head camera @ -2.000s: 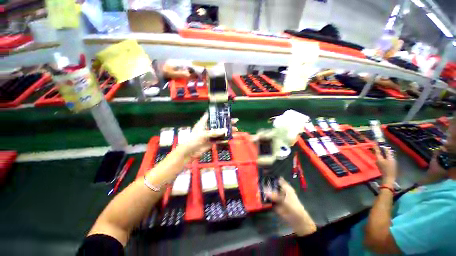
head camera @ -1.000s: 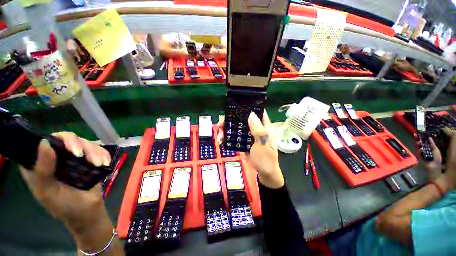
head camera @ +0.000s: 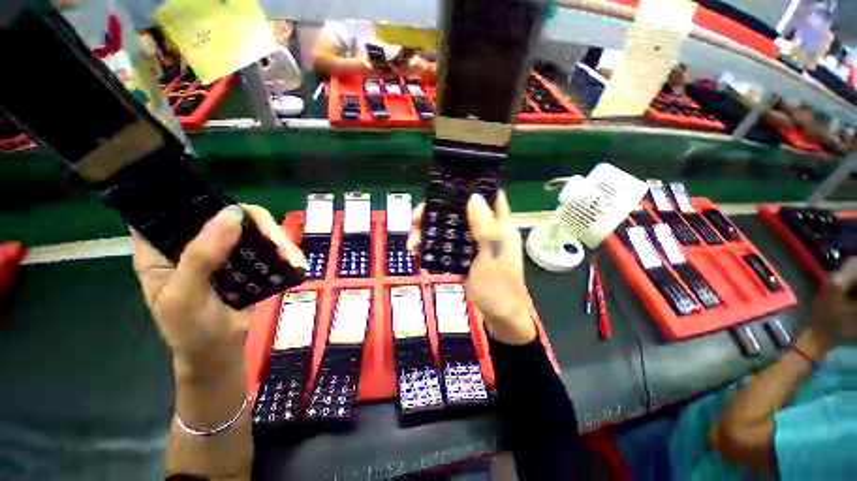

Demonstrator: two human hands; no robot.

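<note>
My left hand [head camera: 202, 282] holds an open black flip phone [head camera: 150, 188] tilted to the upper left, thumb on its keypad; its top is cut off by the picture's edge. My right hand [head camera: 493, 268] holds a second open flip phone [head camera: 458, 202] upright, thumb at the keypad; its dark screen reaches the top edge. Below them lies a red tray [head camera: 376, 329] with open flip phones in two rows, their screens pale and lit. The part of the tray behind my right hand is hidden.
A white fan [head camera: 597, 207] stands right of the tray, beside red pens [head camera: 601, 305]. Another red tray [head camera: 695, 272] with phones lies further right, near a person's arm [head camera: 766, 395]. A yellow note [head camera: 214, 36] and a printed sheet [head camera: 644, 61] hang above.
My left hand has moved right and up; its phone now shows open with keypad and dark screen. The right-hand phone stays open, a little higher in view. The view has shifted slightly.
</note>
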